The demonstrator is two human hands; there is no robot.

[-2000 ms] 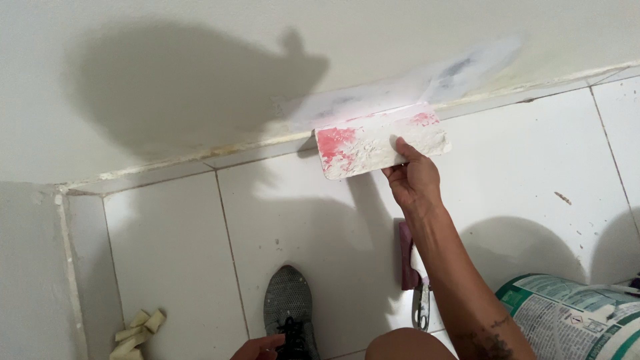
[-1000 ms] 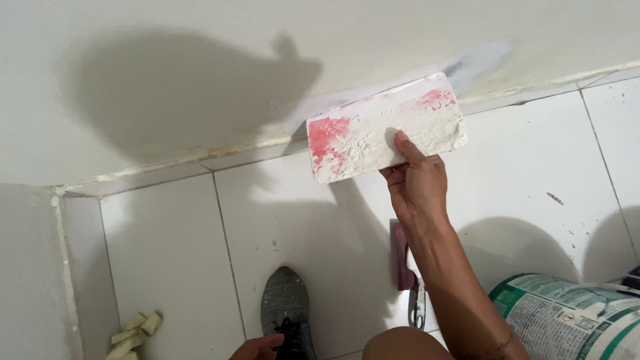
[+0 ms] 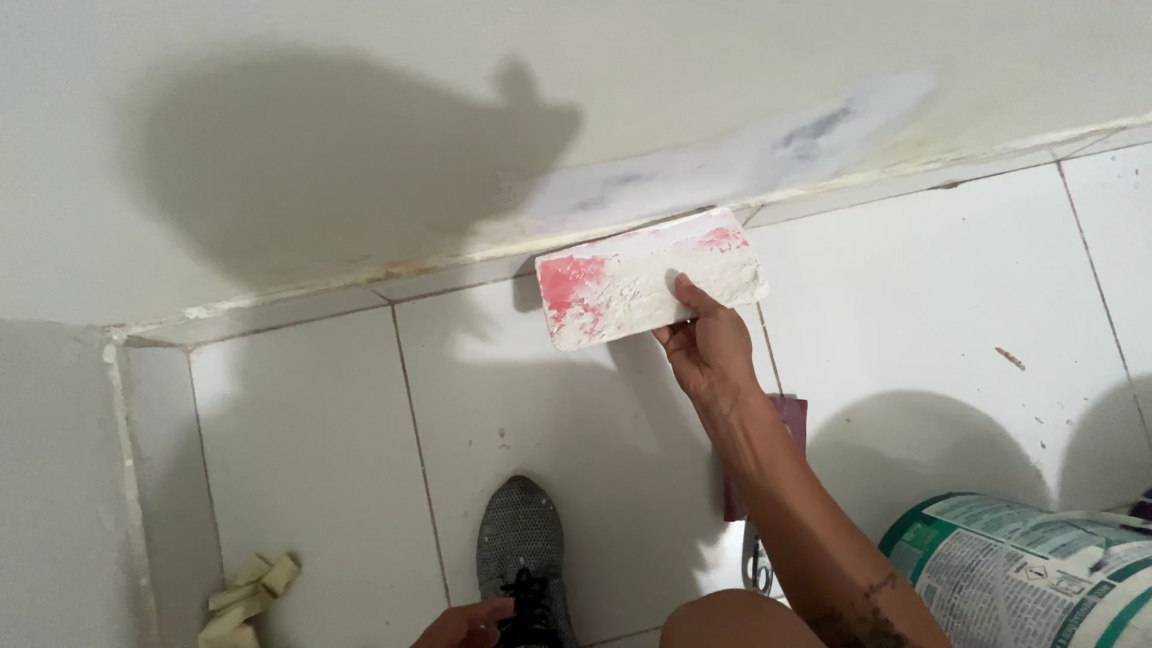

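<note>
My right hand (image 3: 706,337) grips a rectangular plastering float (image 3: 648,281), red under a crust of whitish compound, with the thumb on its face. The float's upper edge lies close to the tile baseboard at the foot of the wall; whether it touches cannot be told. Above it, the painted wall (image 3: 684,72) bears a smooth whitish patch (image 3: 720,171) with grey smudges. My left hand (image 3: 468,623) shows only partly at the bottom edge, beside the black laces of a grey mesh shoe (image 3: 520,540), and whether it holds anything is hidden.
At the lower right lies a white and green bucket (image 3: 1017,567) with a printed label. A purple item (image 3: 792,418) and a metal-looking tool (image 3: 756,558) are partly behind my forearm. Several cream-coloured pieces (image 3: 243,603) lie at the lower left on the white tile floor (image 3: 306,432).
Since a second ago, the float in my right hand has moved down off the wall patch, uncovering more of it. My left hand stays near the shoe.
</note>
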